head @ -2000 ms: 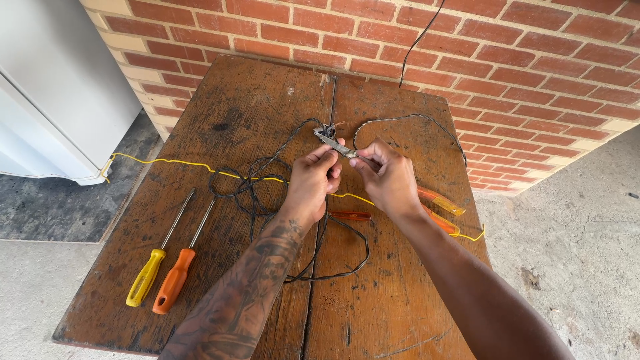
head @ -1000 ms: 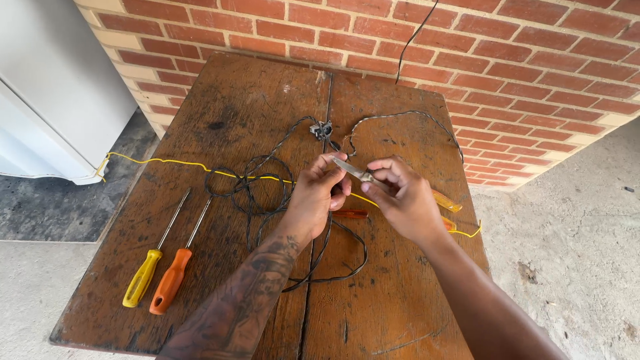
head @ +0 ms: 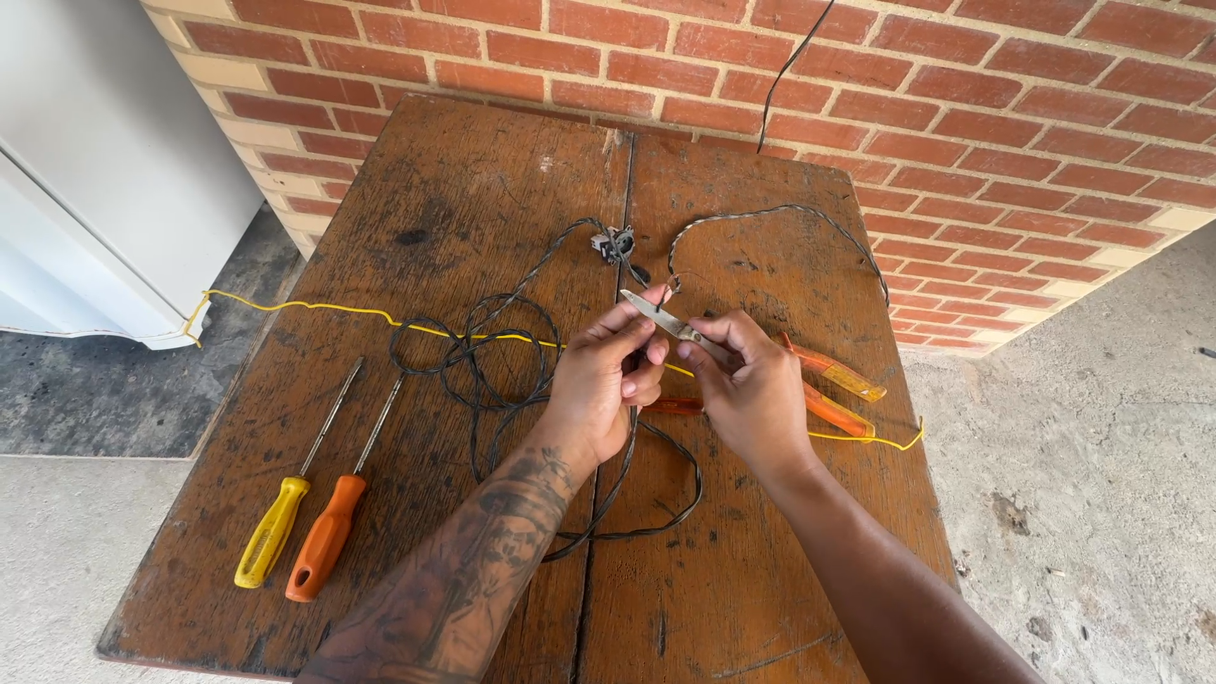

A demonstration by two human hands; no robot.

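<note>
My left hand [head: 608, 380] is closed around part of a dark twisted electrical cable [head: 617, 489], with a wire end showing at its fingertips. In my right hand [head: 755, 389] is a small knife [head: 665, 316], held by its handle, its blade lying against the wire end at my left fingertips. Loops of the cable spread over the wooden table below and left of my left hand. Just beyond the hands lies a small grey and black electrical fitting [head: 613, 245] joined to the cable. Another twisted length [head: 779, 208] curves off to the right.
A yellow screwdriver [head: 273, 532] and an orange screwdriver [head: 328, 537] lie on the wooden table [head: 380, 608] at left. Orange-handled pliers [head: 836, 408] lie by my right hand. A yellow wire [head: 351, 309] crosses the table. A brick wall [head: 589, 57] stands behind, a white appliance [head: 114, 142] at left.
Two seconds ago both hands were up close to the fitting; they have come back nearer me, and the fitting lies apart from them. The knife blade now shows plainly against the wire.
</note>
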